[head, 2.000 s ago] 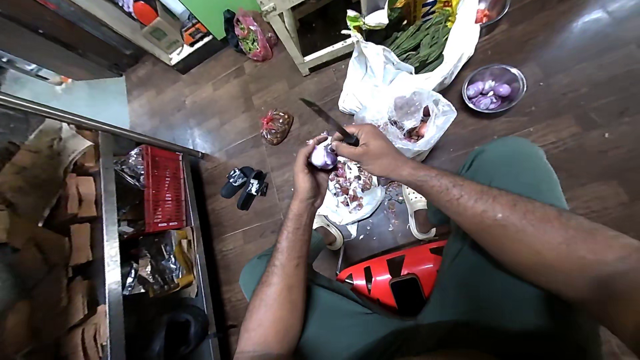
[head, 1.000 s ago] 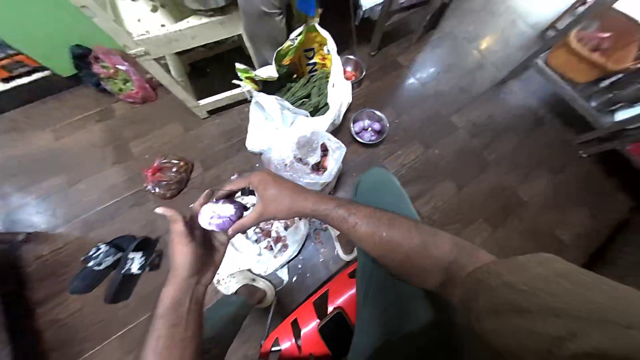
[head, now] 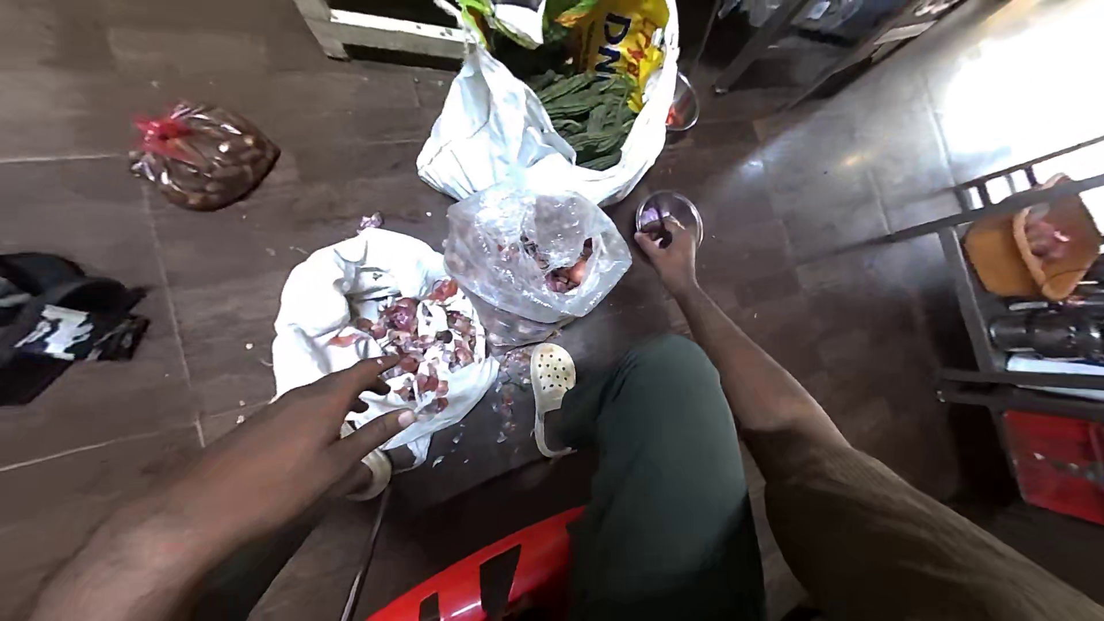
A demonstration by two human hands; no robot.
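Observation:
My right hand [head: 671, 254] reaches down into a small bowl [head: 697, 226] of peeled onions [head: 652, 217]; whether its fingers hold an onion I cannot tell. Over a white sack [head: 316, 297] strewn with onion skins [head: 418, 345], my left hand [head: 332, 431] has its fingers apart and nothing in them. Between the two stands a clear plastic bag [head: 535, 259] with unpeeled onions [head: 569, 276] inside. Behind it, a larger white bag [head: 483, 129] contains long green vegetables [head: 588, 116]. No knife can be made out.
A tied bag of brown items [head: 211, 159] lies on the floor at upper left, with black slippers [head: 65, 328] at the left edge. A metal rack [head: 966, 293] with an orange basket [head: 1005, 250] stands at right. My clog [head: 552, 379] is beside the skins; a red plastic stool [head: 483, 569] is below.
My right hand has left the peeled onion held between both hands and moved to the bowl. The left hand is now empty over the skins. The knife seen two seconds ago is out of sight.

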